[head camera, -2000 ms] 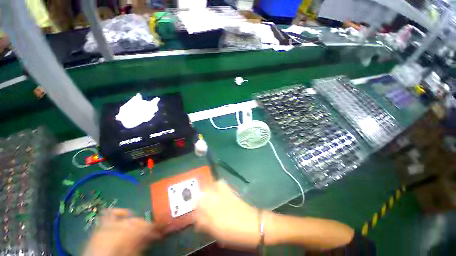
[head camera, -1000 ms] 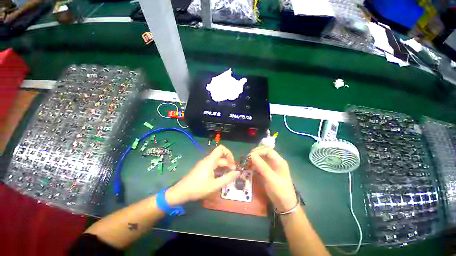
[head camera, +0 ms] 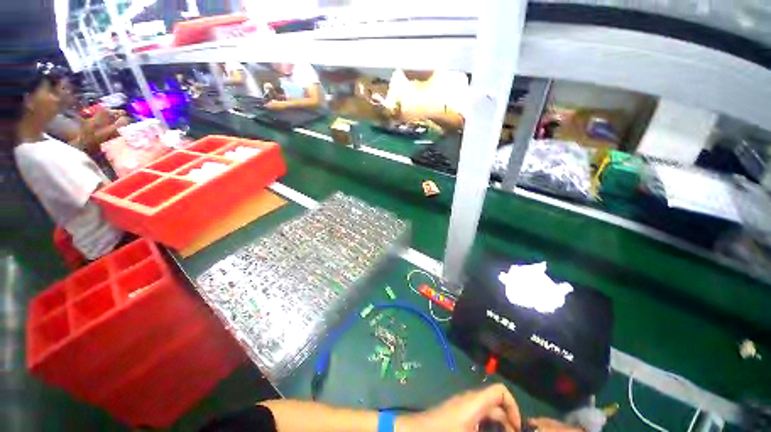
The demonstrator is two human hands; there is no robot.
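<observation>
My left hand point(head camera: 475, 411) is at the bottom edge, right of centre, with a blue wristband point(head camera: 386, 420) behind it. Its fingers are bent around something small and dark that I cannot make out. My right hand point(head camera: 554, 425) shows only as a sliver at the bottom edge, close beside the left; what it holds is hidden. The white fixture and orange mat are out of the picture. Loose green and silvery parts point(head camera: 389, 348) lie inside the curve of the blue cable point(head camera: 441, 335), left of the hands.
A black power supply box point(head camera: 533, 337) with crumpled white paper point(head camera: 535, 287) stands beyond my hands. A clear tray of parts point(head camera: 300, 274) lies left. Red divided bins point(head camera: 203, 190) stand far left near a seated person point(head camera: 63, 186). A white upright point(head camera: 480, 152) rises behind the box.
The view has swung left and up, bringing the red bins and other people into view. My hands now sit at the bottom edge, and the fixture, mat and fan have left the picture.
</observation>
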